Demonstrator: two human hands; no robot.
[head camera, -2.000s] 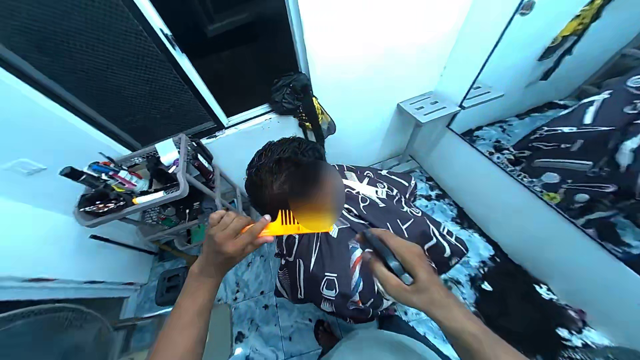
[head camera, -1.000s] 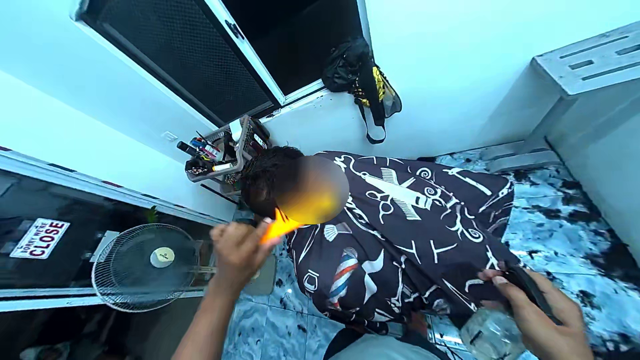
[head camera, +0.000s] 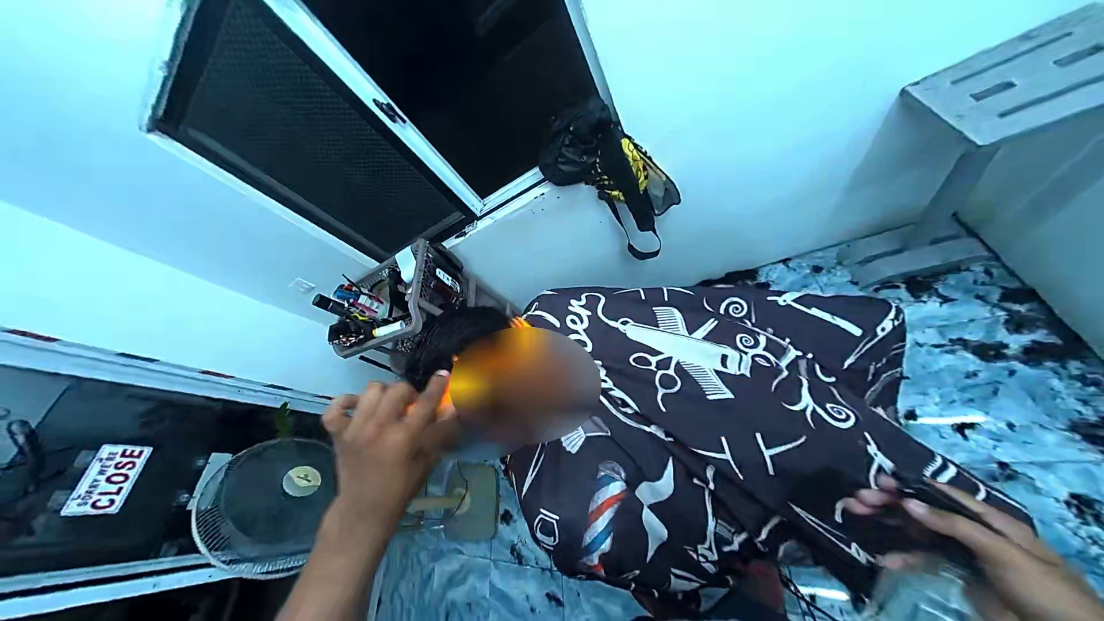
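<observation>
A seated person, face blurred, has dark hair (head camera: 461, 336) and wears a black barber cape (head camera: 681, 405) printed with scissors, combs and a barber pole. My left hand (head camera: 392, 427) is closed on an orange comb (head camera: 446, 395) beside the hair; most of the comb is lost in the blur. Over the cape at lower right, my right hand (head camera: 975, 526) grips a dark tool (head camera: 944, 504), blurred, its kind unclear. A clear container (head camera: 923, 591) shows just under that hand; whether the hand also holds it, I cannot tell.
Beyond the head stands a grey plastic trolley (head camera: 414, 297) with bottles and tools. A round fan (head camera: 267, 504) is at the left. A bag (head camera: 634, 177) hangs by the sliding window. A slatted shelf (head camera: 992, 103) juts out at upper right. Cut hair lies on the marbled floor (head camera: 983, 388).
My right hand has moved away from the head to the lower right, over the cape. The comb stays in my left hand by the head. The view has swung left.
</observation>
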